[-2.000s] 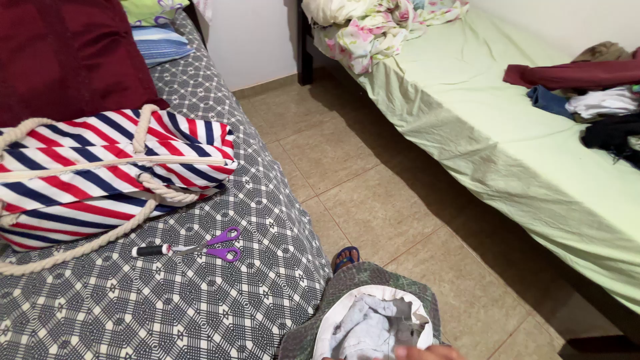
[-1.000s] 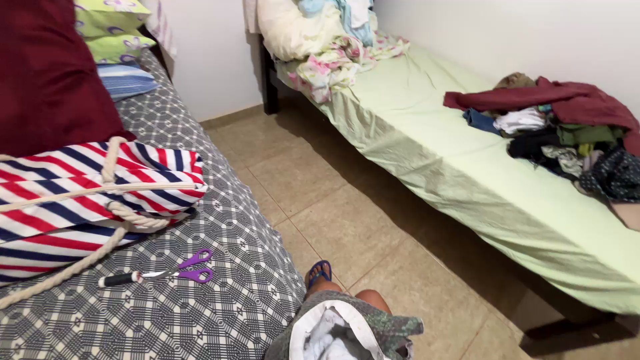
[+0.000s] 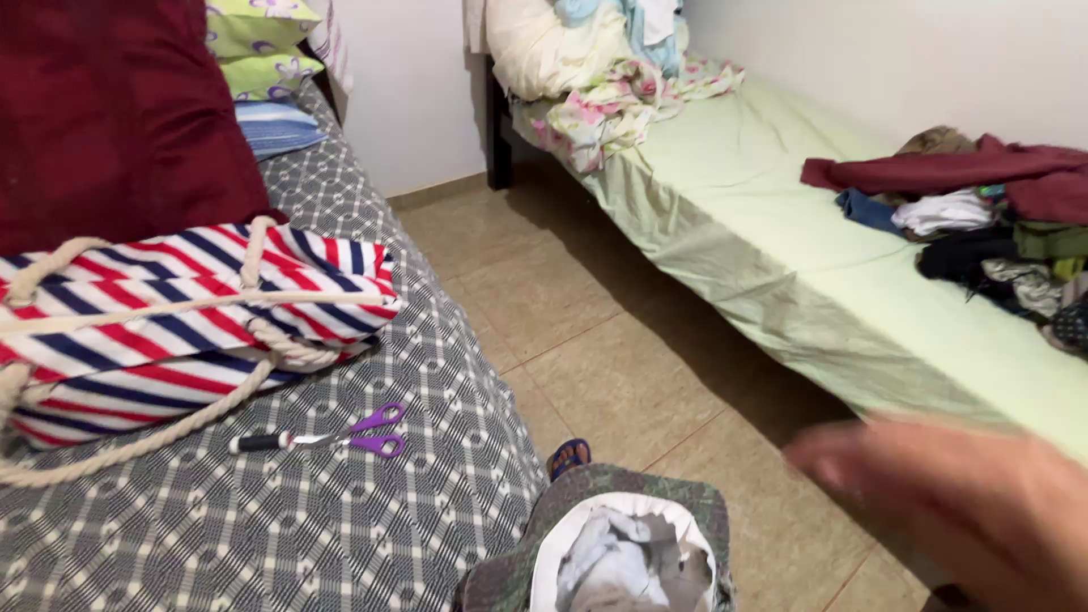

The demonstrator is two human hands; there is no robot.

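My right hand point(image 3: 943, 501), blurred, is raised at the lower right, over the floor and the near side of the green-sheeted bed; whether it holds anything is too blurred to tell. My left hand is out of view. At the bottom centre, a dark patterned fabric hat point(image 3: 625, 552) lies with its white inner band and pale lining facing up. Purple-handled scissors point(image 3: 374, 431) lie on the bed at the left, their blades touching or beside a spool of black thread point(image 3: 261, 442). Above them rests a striped bag point(image 3: 195, 331) with rope handles.
A dark red cushion or folded cloth point(image 3: 119, 119) stands behind the bag on the patterned bedspread point(image 3: 425, 510). Across the tiled floor point(image 3: 586, 374), the bed with a light green sheet point(image 3: 765, 212) bears a clothes pile point(image 3: 952, 212) and floral bedding point(image 3: 612, 110). A sandalled foot point(image 3: 569, 456) shows beyond the hat.
My right hand has come into view at the lower right, where the frame from one second ago shows none. Fingers showed at the hat's edge two seconds ago. Scissors and bag rest unchanged.
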